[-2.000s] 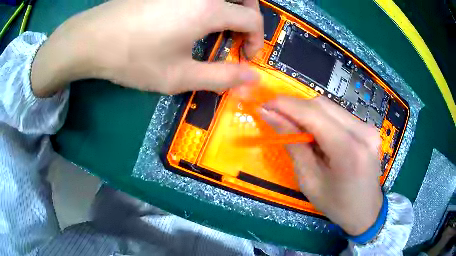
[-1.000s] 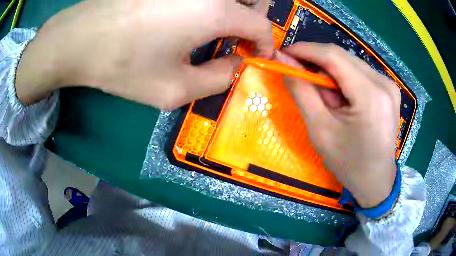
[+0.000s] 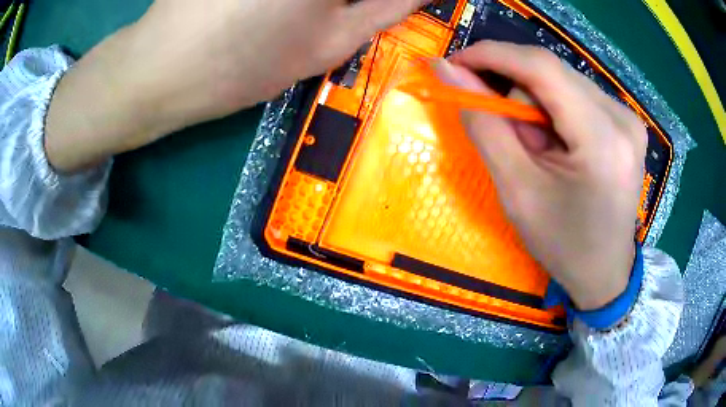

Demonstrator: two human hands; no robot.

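The orange rear housing (image 3: 422, 183) with its black rim lies tilted in front of me. My right hand (image 3: 565, 151) is over its upper right part and grips an orange spudger (image 3: 485, 102), whose end points left above the housing floor. My left hand (image 3: 239, 56) reaches over the top left of the housing; its fingertips are at the picture's upper edge, so what they hold does not show. A thin dark line (image 3: 365, 103) runs along the inner left wall. The mainboard (image 3: 497, 32) is partly hidden by my right hand.
Bubble wrap (image 3: 239, 246) lies under the housing on a green mat (image 3: 171, 207). More bubble wrap (image 3: 700, 278) is at right. Yellow tape (image 3: 688, 56) crosses the upper right. Yellow-green cutter handles (image 3: 13, 32) show at upper left.
My left hand has moved up and away from the inner left wall, uncovering the dark block there. My right hand came up from the lower housing floor earlier, still holding the spudger.
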